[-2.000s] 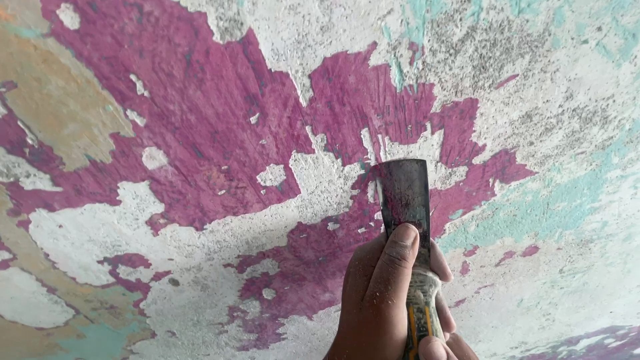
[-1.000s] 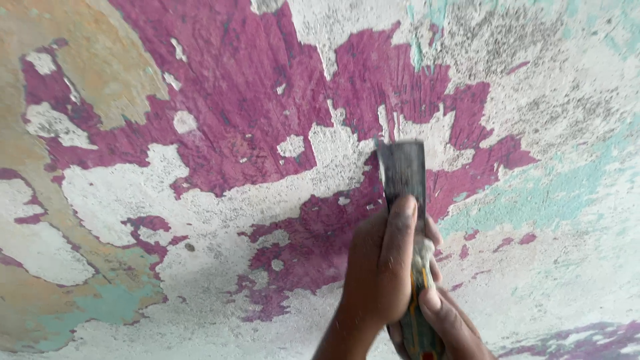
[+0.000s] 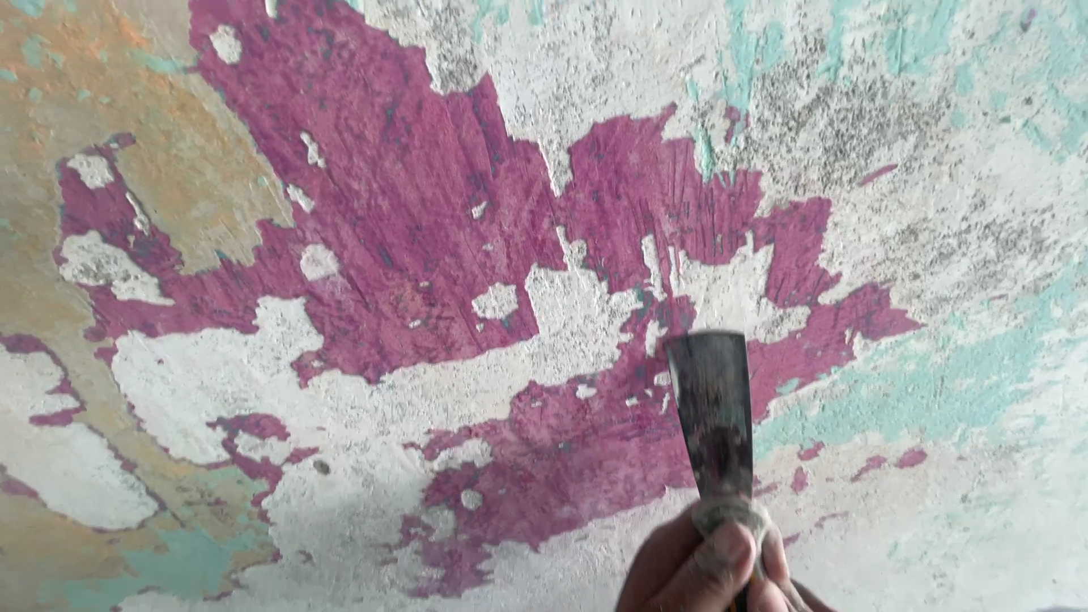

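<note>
A paint scraper (image 3: 716, 416) with a broad, dark, stained metal blade points up the view, right of centre. Its blade edge lies at or close to a flaking painted surface (image 3: 561, 459), beside a purple patch; exact contact cannot be told. My left hand (image 3: 680, 565) grips the scraper near the collar, its thumb along the front. My right hand (image 3: 778, 595) is around the handle lower down, mostly cut off by the bottom edge. The rest of the handle is hidden by fingers and the frame edge.
The surface, a wall or ceiling, fills the view. White patches (image 3: 195, 382) with ragged edges border the purple. Tan paint (image 3: 161, 161) covers the left, turquoise paint (image 3: 918, 391) the right. Dark speckles (image 3: 850, 119) mark the upper right.
The scraper and both hands have moved down the view, away from the white patch that the blade edge was beside. Less of the hands and handle shows now.
</note>
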